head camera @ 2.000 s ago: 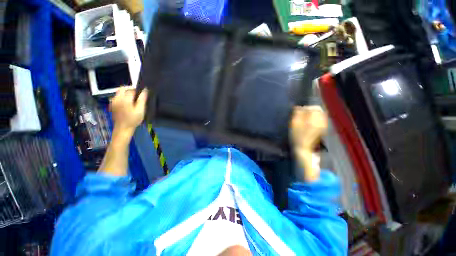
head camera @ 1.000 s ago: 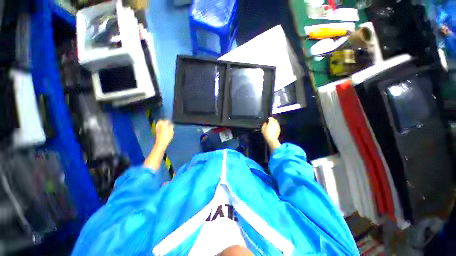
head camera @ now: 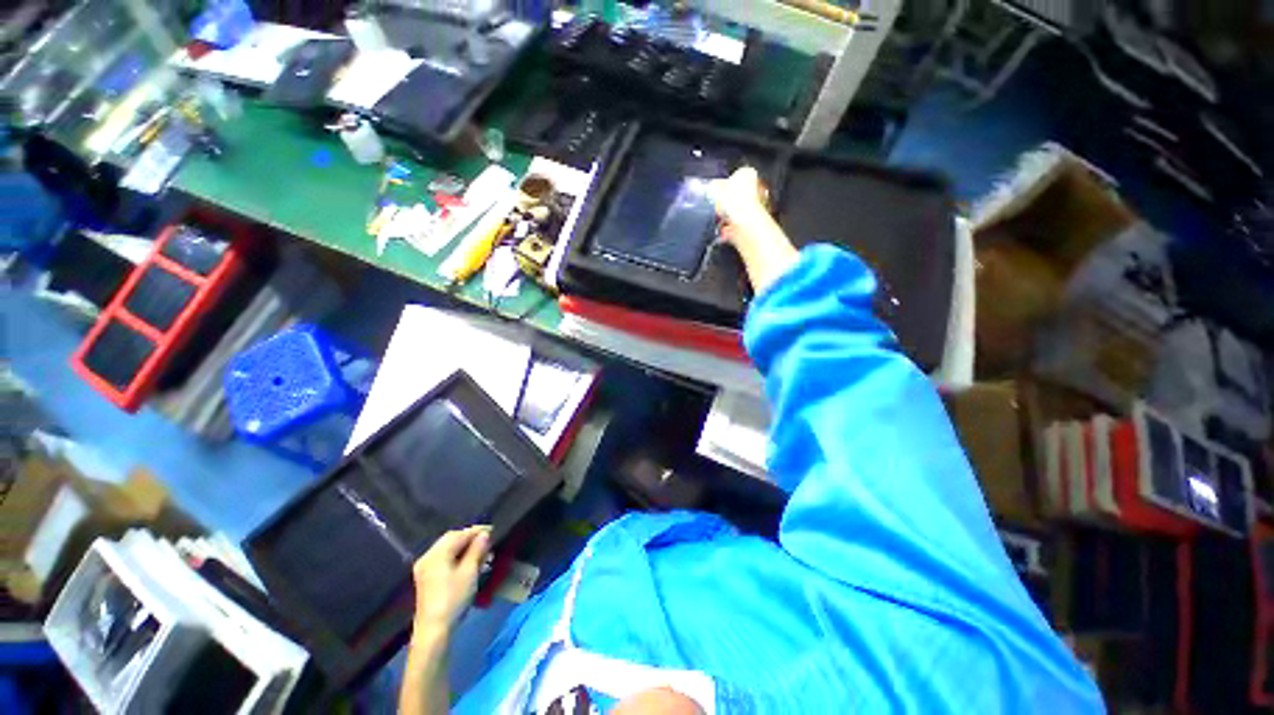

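Note:
A black foam tray with two recesses (head camera: 366, 513) lies tilted in front of me, with a dark glossy panel in each recess. My left hand (head camera: 450, 576) is over its near edge, fingertips together; whether they pinch anything is too small to tell. A second black foam tray (head camera: 873, 231) lies on the stack at the bench corner. A glossy tablet screen (head camera: 650, 210) is in its left recess. My right hand (head camera: 741, 207) grips the screen's right edge. The tray's right recess holds no screen that I can see.
Beyond the near tray are a white sheet (head camera: 436, 366) and a blue stool (head camera: 289, 387). A red tray (head camera: 179, 268) is farther left. White boxes (head camera: 175, 601) stand at lower left. A yellow-handled tool (head camera: 482, 249) is on the green bench. Cartons (head camera: 1034, 224) are at right.
The view has turned towards the bench. The two-recess tray held in both hands now rests low in front of me. My right hand has left it and moved to the screen on the bench.

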